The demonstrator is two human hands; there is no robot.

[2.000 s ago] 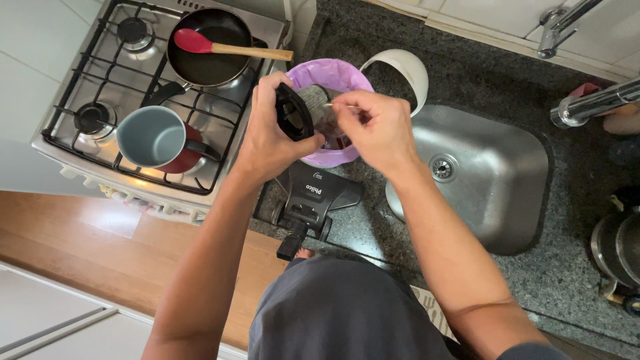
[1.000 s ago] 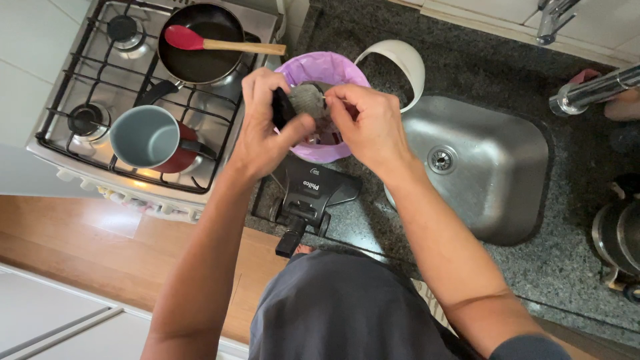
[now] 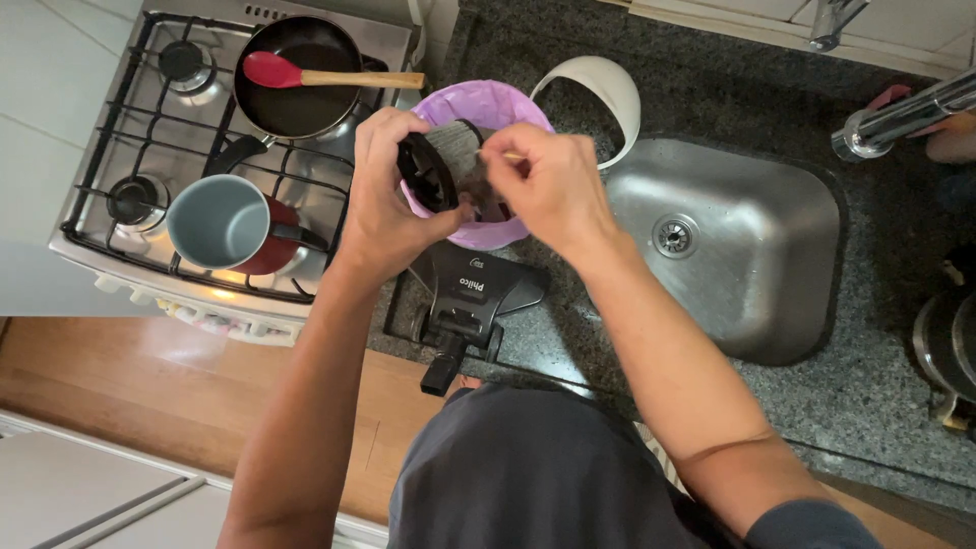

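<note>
My left hand [image 3: 393,198] grips the black plastic rim of a pleated vacuum cleaner filter [image 3: 455,149], tilted over a bin lined with a purple bag [image 3: 499,99]. Pinched between thumb and finger of my right hand [image 3: 541,183] is a thin light wooden stick [image 3: 515,156], its tip near the grey pleats. Some dark reddish debris shows in the bin below the filter. A black Philco vacuum floor head [image 3: 476,290] lies on the counter just below the bin. Right of the bin rests a white curved lid or ring [image 3: 610,91].
To the left, a gas stove [image 3: 91,229] bears a frying pan [image 3: 305,110] with a red spoon [image 3: 274,70] across it and a red saucepan [image 3: 221,221]. A steel sink [image 3: 747,252] lies to the right, with a chrome faucet [image 3: 877,133] and dark pots [image 3: 945,343] beyond.
The filter has been turned in my left hand, so its pleated side shows more plainly than one second ago. My right hand stays close beside it.
</note>
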